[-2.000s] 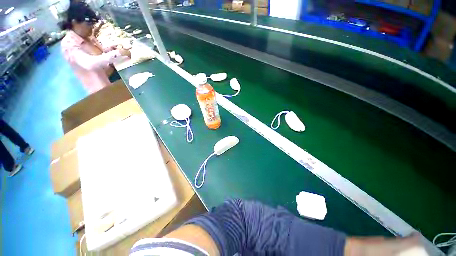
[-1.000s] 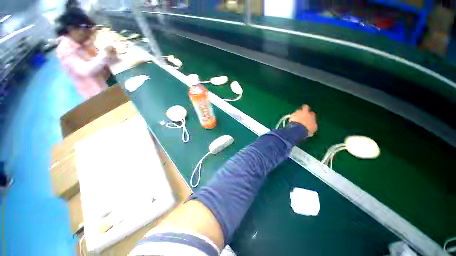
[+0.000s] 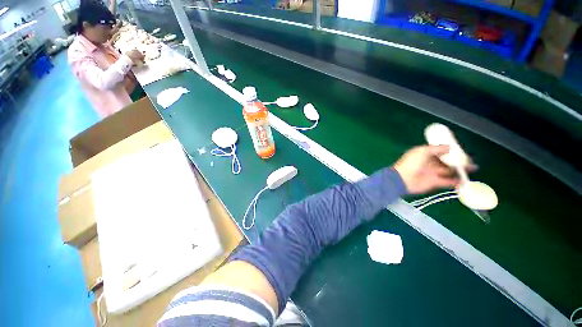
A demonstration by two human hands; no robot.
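Note:
My left hand (image 3: 429, 169), bare below a blue-grey sleeve, reaches over the green belt. It holds a cream-white device (image 3: 441, 139), blurred, its far end pointing up. A second round cream device (image 3: 478, 195) lies on the belt just beyond the fingers, its cord trailing toward the rail. On the bench lie a slim device (image 3: 282, 177) with a cord loop, a round device (image 3: 224, 137) with a cord, and a white pad (image 3: 385, 247). A white patch shows under my sleeve at the bottom edge; I cannot tell if it is my right glove.
An orange drink bottle (image 3: 258, 128) stands by the metal rail (image 3: 440, 241). More devices (image 3: 288, 101) lie on the belt. A white sheet (image 3: 153, 223) lies on cartons (image 3: 76, 211) at left. A person (image 3: 99, 64) in pink works at the bench's far end.
My left hand reached over the belt and took hold of the device that lay there, then moved right with it. The round device entered from the right and moved slightly.

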